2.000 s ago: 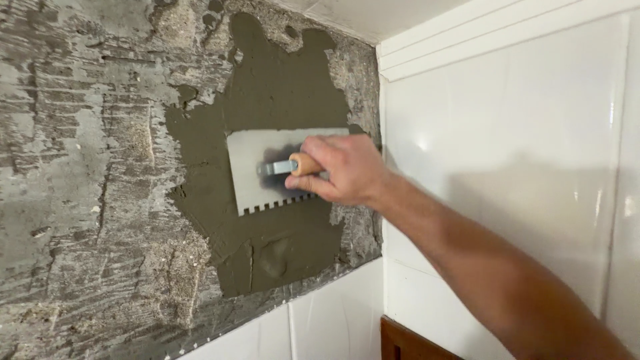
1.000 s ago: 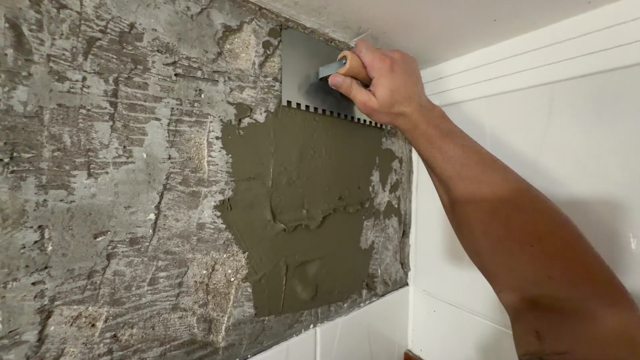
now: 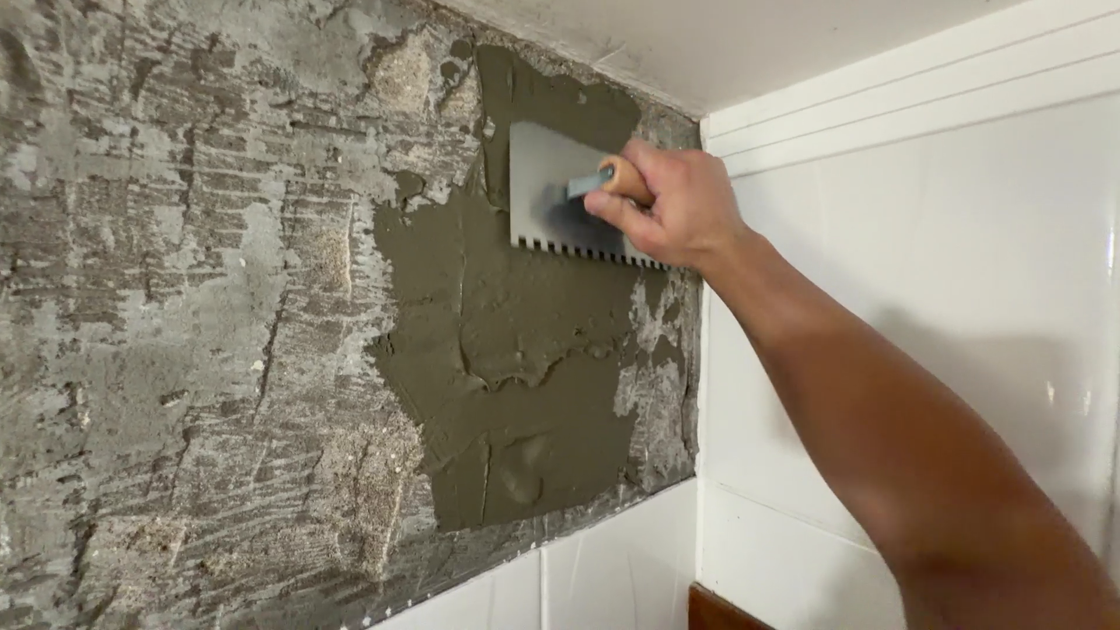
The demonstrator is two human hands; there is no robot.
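Observation:
My right hand is closed around the wooden handle of a notched trowel. The trowel's metal blade lies flat or nearly flat against the upper part of a patch of wet grey-green mortar, its square teeth along the lower edge. A raised ridge of mortar runs across the patch below the blade. Around the patch is a rough, scraped wall with old adhesive marks. My left hand is out of view.
White tiles line the wall below the rough area. A white tiled side wall meets it at the right corner, with a white ceiling above. Something reddish-brown shows at the bottom.
The trowel, held in my right hand, went from mid-patch up to the top of the wall, then came down somewhat. Mortar now covers more of the wall near the top.

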